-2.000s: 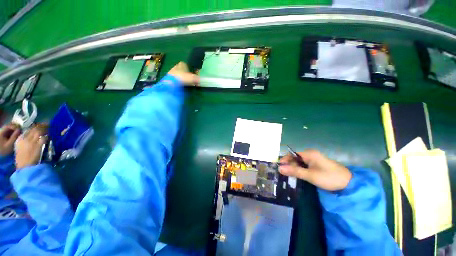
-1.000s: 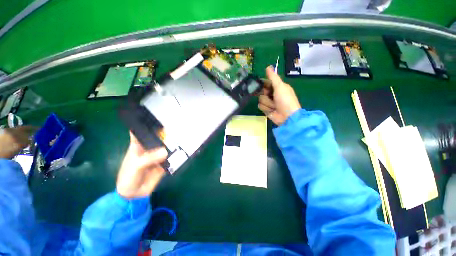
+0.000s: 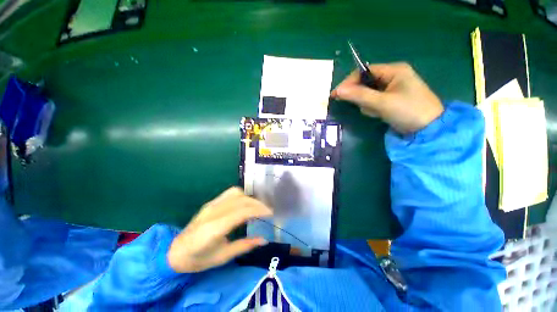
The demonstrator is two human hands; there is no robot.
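Observation:
An opened tablet [image 3: 290, 195] lies upright in front of me, its circuit board [image 3: 285, 141] at the far end and its silver panel nearer me. A thin dark wire crosses the panel. A white liner sheet [image 3: 297, 85] with a small black patch [image 3: 273, 105] lies beyond the tablet and touches its far edge. My right hand [image 3: 391, 94] holds dark tweezers [image 3: 361, 66], tips pointing up and away, with fingertips at the liner's right edge. My left hand [image 3: 217, 231] is over the tablet's lower left edge, fingers apart; whether it touches the panel I cannot tell.
Yellowish liner papers [image 3: 522, 152] lie on a black strip [image 3: 506, 61] at the right. A white perforated basket [image 3: 530, 274] is at the lower right. A blue bin [image 3: 27, 113] stands at the far left. Another tablet [image 3: 91, 17] lies at the upper left.
The tablet, held tilted in both hands a second ago, now lies flat before me. Both hands have released it; the right has moved beside the liner, and the view has tipped down.

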